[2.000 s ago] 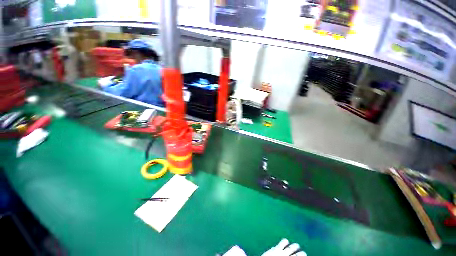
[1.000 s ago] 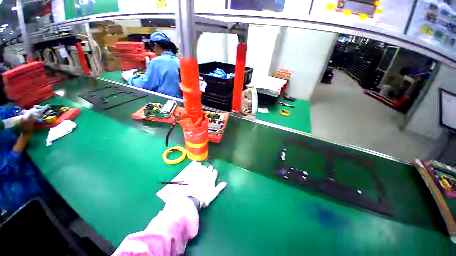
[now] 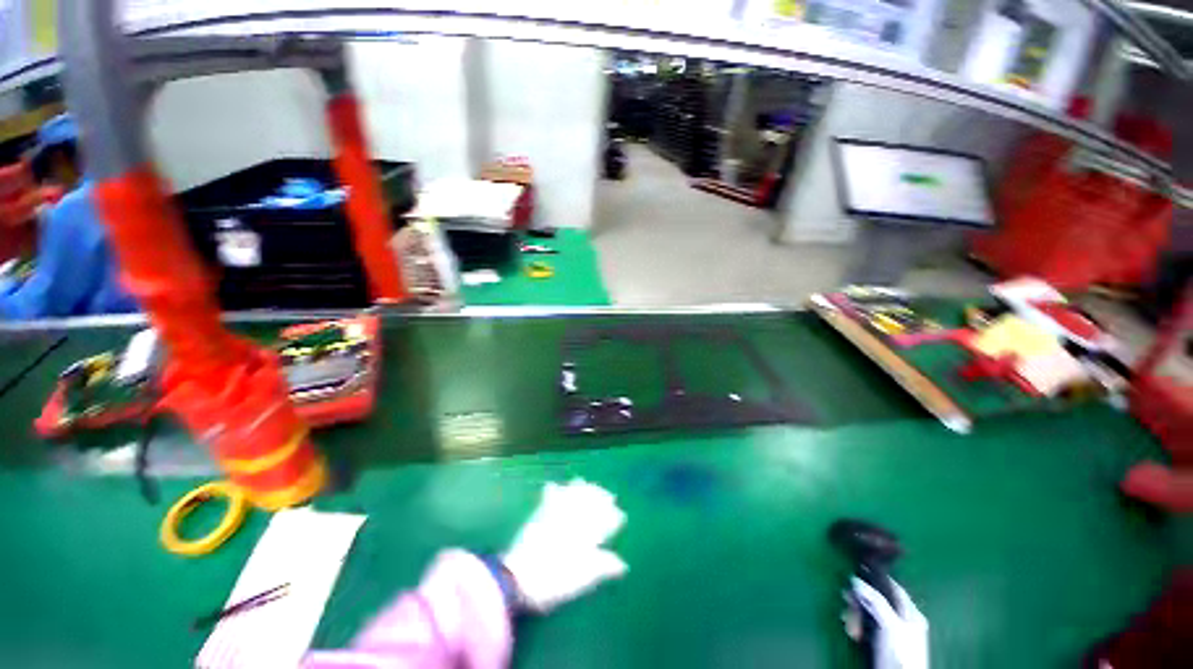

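My left hand (image 3: 565, 546), in a white glove with a pink sleeve, is over the green mat in the middle foreground; it is empty, with its fingers apart. My right hand (image 3: 895, 633), in a white glove, is at the bottom edge and partly cut off. It is closed on the handle of a black barcode scanner (image 3: 866, 541), whose head points up and away. The label sheet (image 3: 308, 569) lies at the lower left with thin dark tweezers (image 3: 249, 604) on it. The picture is somewhat blurred.
A yellow tape roll (image 3: 203, 519) lies beside the red wrapped post (image 3: 216, 373). Boards on red pads (image 3: 343, 405) flank the post. A flat black frame (image 3: 680, 421) lies on the dark strip. A wood-edged panel (image 3: 903, 369) stands right; a monitor (image 3: 916, 183) is beyond.
The view has turned right. My left hand has moved off the label sheet to the right, over the mat. My right hand and the scanner have come into view.
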